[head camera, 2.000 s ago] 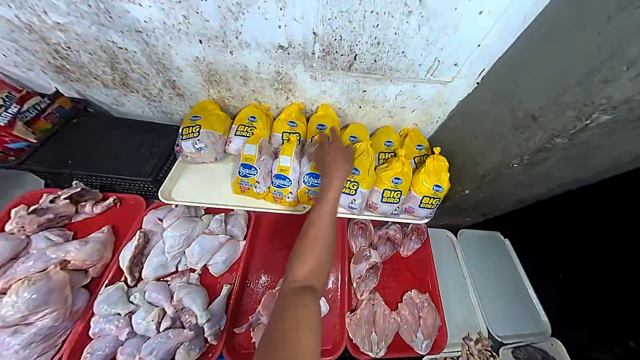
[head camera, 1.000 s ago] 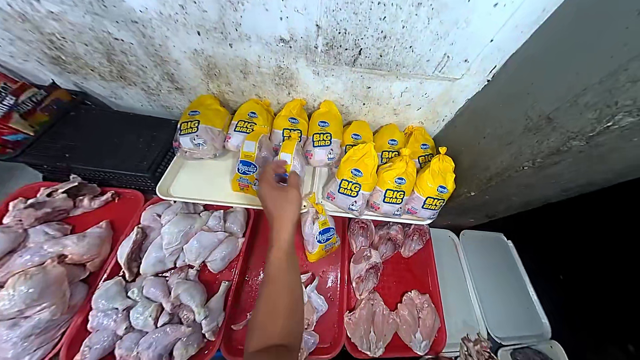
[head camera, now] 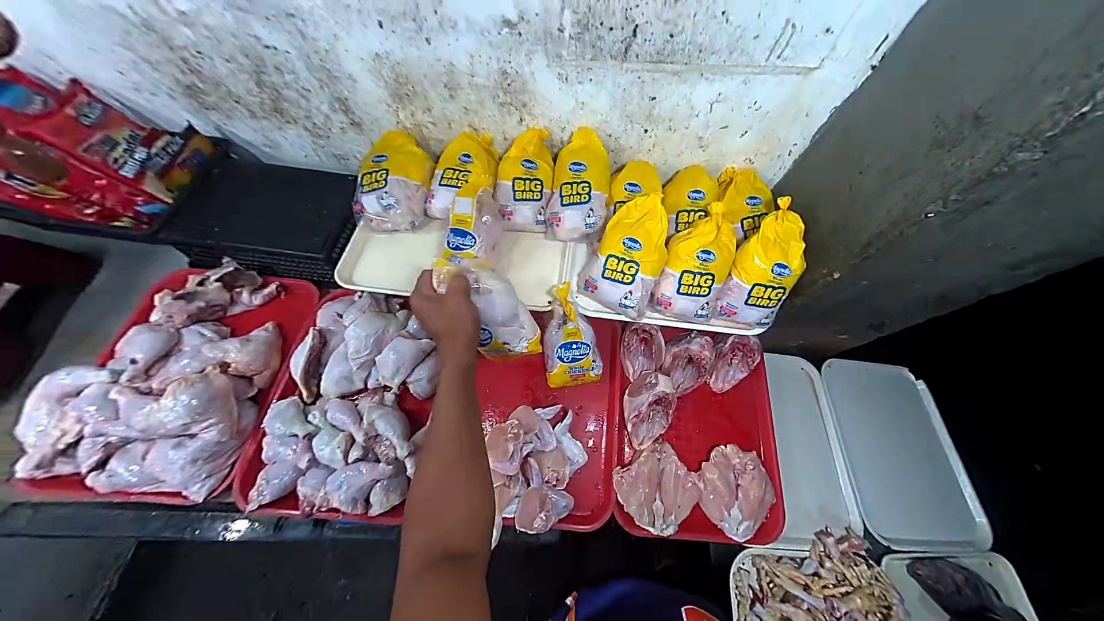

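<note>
My left hand (head camera: pixel 446 306) is shut on the yellow neck of a clear-and-yellow bag of whole chicken (head camera: pixel 500 310), which hangs tilted over the front edge of the left white tray (head camera: pixel 388 259). A similar bagged chicken (head camera: pixel 473 226) stands on that tray just behind my hand. Another bagged chicken (head camera: pixel 573 349) is on the middle red tray (head camera: pixel 595 414), right of the held one. Larger yellow-topped bagged chickens (head camera: pixel 621 267) stand in rows on the white trays against the wall. My right hand is not in view.
Red trays hold chicken leg pieces (head camera: pixel 345 440), large leg cuts (head camera: pixel 164 414) and split breasts (head camera: pixel 660 487). Grey-white trays (head camera: pixel 906 457) lie at right, chicken feet (head camera: pixel 819 578) below. Black crates (head camera: pixel 259 207) and red snack packs (head camera: pixel 86 155) sit at left.
One bagged chicken went from the white tray to the red tray. My left hand then moved left, took hold of a second one and brought it forward off its place on the white tray.
</note>
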